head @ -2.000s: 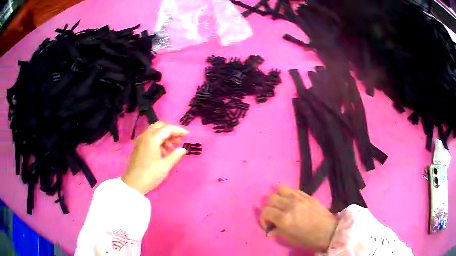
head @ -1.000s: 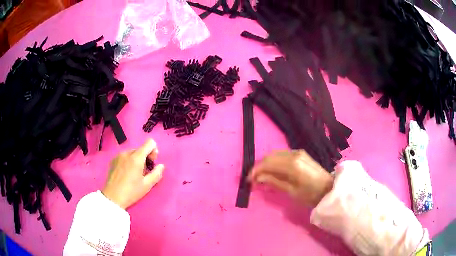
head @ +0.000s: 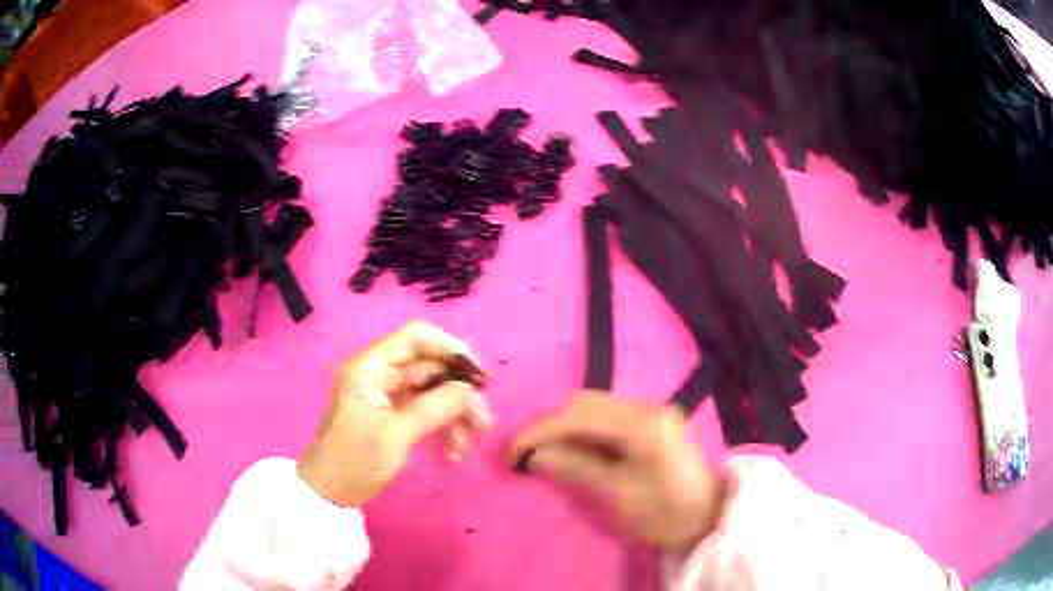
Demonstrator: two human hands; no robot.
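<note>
My left hand (head: 393, 416) is raised over the near middle of the table, with a small dark buckle part (head: 462, 371) between thumb and fingers. My right hand (head: 624, 462) is close to its right, fingers pinched and blurred; a small dark end of a webbing strap (head: 525, 459) shows at the fingertips, the rest mostly hidden by the hand. The hands are apart. The loose buckle pile (head: 445, 208) lies beyond them. A bundle of webbing strips (head: 716, 266) lies to the right, with a single strip (head: 598, 300) at its left side.
A tangled heap of straps (head: 139, 242) is on the left of the pink table (head: 266, 398). A large webbing heap (head: 854, 92) fills the upper right. A crumpled clear bag (head: 387, 52) lies at the top. A phone (head: 999, 404) is at the right edge.
My right hand has left the strips and come toward my left hand, with a dark strap end at its fingertips. My left hand has lifted the buckle part and moved right and inward.
</note>
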